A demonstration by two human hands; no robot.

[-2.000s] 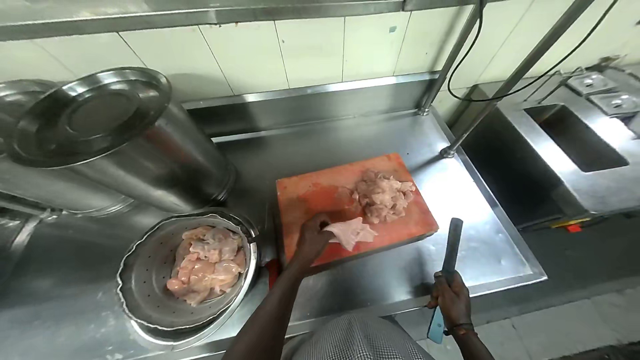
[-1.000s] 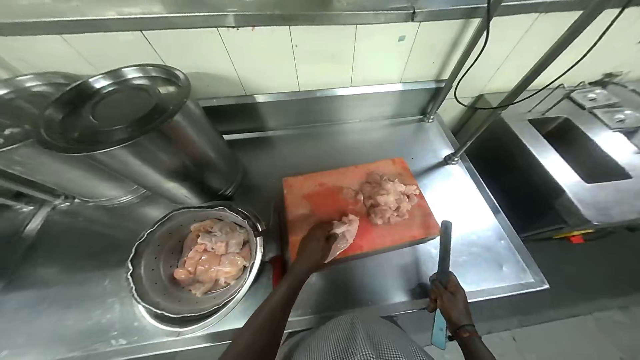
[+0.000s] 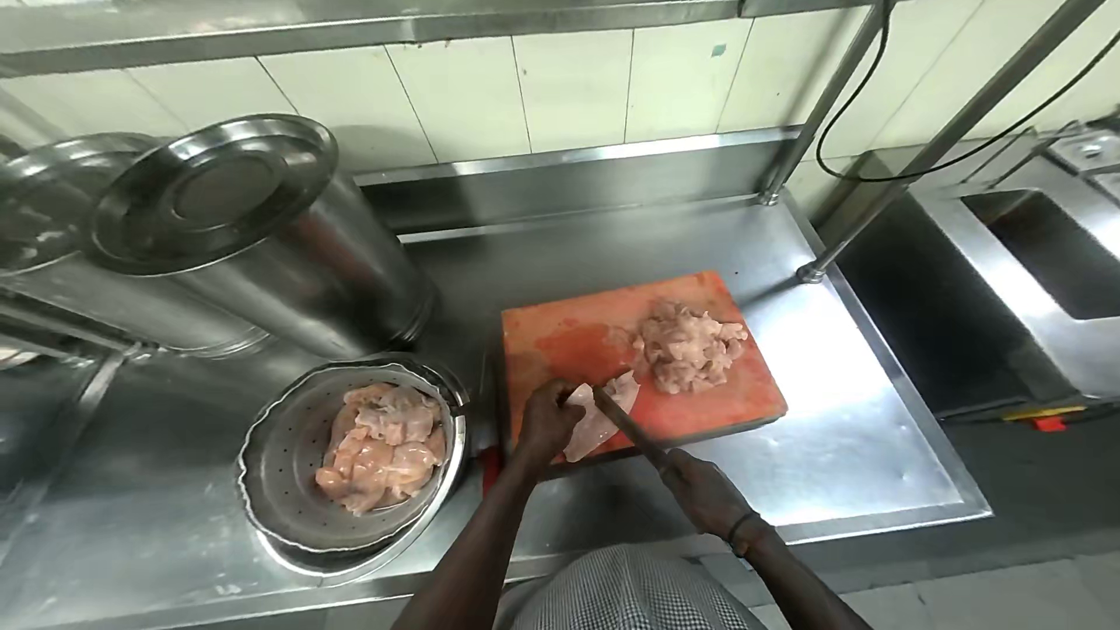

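On an orange-red cutting board (image 3: 560,324) lies a piece of raw meat (image 3: 588,435) near the front edge. My left hand (image 3: 549,422) grips its left side. My right hand (image 3: 704,492) holds a knife (image 3: 632,430) by its handle, its blade across the meat close to my left fingers. A heap of cut raw meat pieces (image 3: 691,346) sits on the board's right half. Left of the board, a perforated metal colander (image 3: 289,446) inside a larger metal bowl holds larger raw meat pieces (image 3: 381,455).
Tall lidded steel containers (image 3: 350,262) stand at the back left. A red-handled tool (image 3: 492,468) lies beside the board's left edge. Metal posts (image 3: 927,153) rise from the steel counter (image 3: 875,455) at the right, with a black cable (image 3: 884,179) hanging there and a steel unit beyond.
My right hand has brought the knife from beyond the board's right front corner onto the meat. My left hand still holds the meat, which now lies flatter at the board's front.
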